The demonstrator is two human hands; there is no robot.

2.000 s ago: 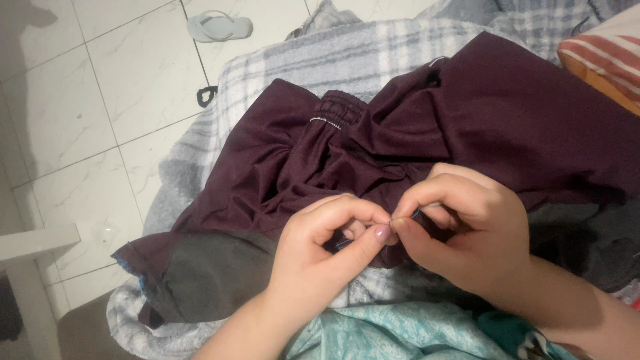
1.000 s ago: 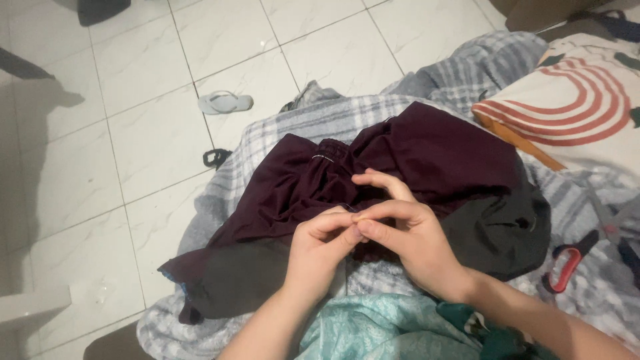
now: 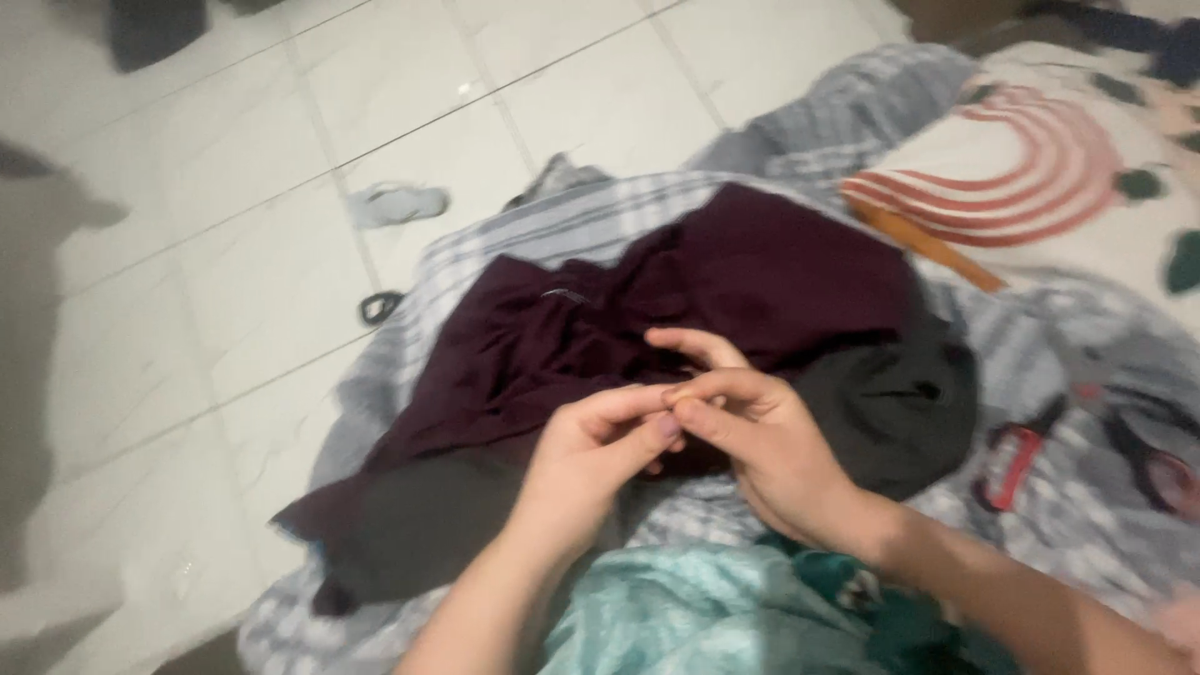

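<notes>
My left hand (image 3: 600,450) and my right hand (image 3: 750,422) meet above the lap, thumbs and index fingertips pinched together. Whatever may be between the fingertips is too small and blurred to tell. Beneath them lies a dark maroon garment (image 3: 778,272) with a gathered part and dark grey sections (image 3: 427,525), spread over a grey and white plaid blanket (image 3: 375,403). Teal patterned cloth (image 3: 666,600) covers the lap below my wrists.
Red-handled scissors (image 3: 1012,464) lie on the blanket at the right, with another dark-handled tool (image 3: 1158,459) beside them. A cushion with red arcs (image 3: 1078,187) is at upper right. A grey flip-flop (image 3: 401,203) and a black loop (image 3: 381,307) lie on the tiled floor.
The view has widened, showing the scissors and more floor. My hands stay pinched together; some fingers of the right hand, curled two seconds ago, are now extended.
</notes>
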